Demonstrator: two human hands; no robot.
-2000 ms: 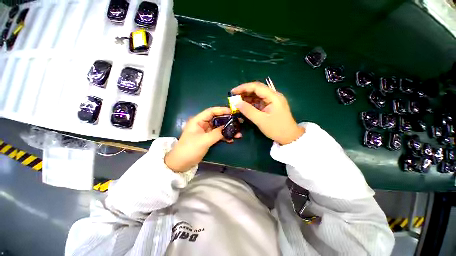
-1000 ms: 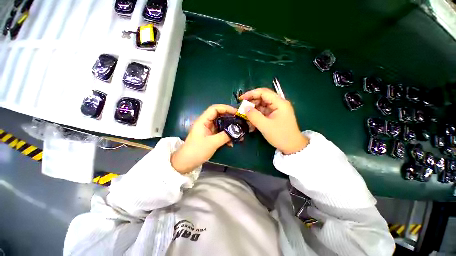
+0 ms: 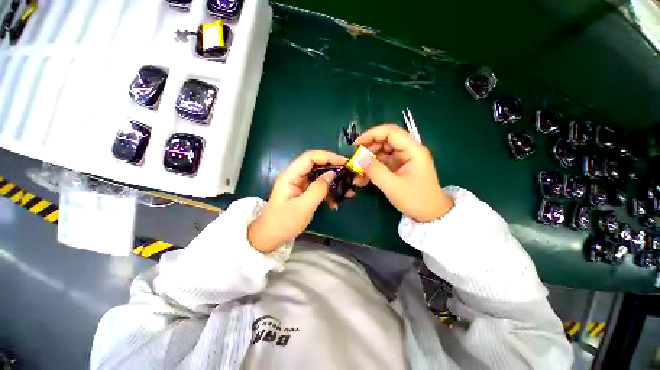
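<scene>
My left hand (image 3: 293, 199) holds a glossy black housing (image 3: 340, 189) between thumb and fingers, above the green mat. My right hand (image 3: 405, 173) pinches a small yellow-and-white battery (image 3: 360, 159) at the housing's upper right side. The fingertips of both hands nearly meet, and the fingers hide part of the housing. Whether the battery is attached to the housing cannot be told. Small thin black parts (image 3: 350, 133) lie on the mat just beyond my right fingertips. Silver tweezers (image 3: 411, 125) lie beyond my right hand, partly hidden by it.
A large white blister tray (image 3: 246, 94) at left holds black units, one with a yellow battery (image 3: 213, 36). Many black housings (image 3: 552, 183) lie spread on the green mat (image 3: 304, 79) at right. A whitish box (image 3: 96, 220) is low at left, beside the bench.
The view has shifted somewhat. The battery has gone from upright above the housing to tilted at its upper right side. The small black parts beyond my right hand have come into view.
</scene>
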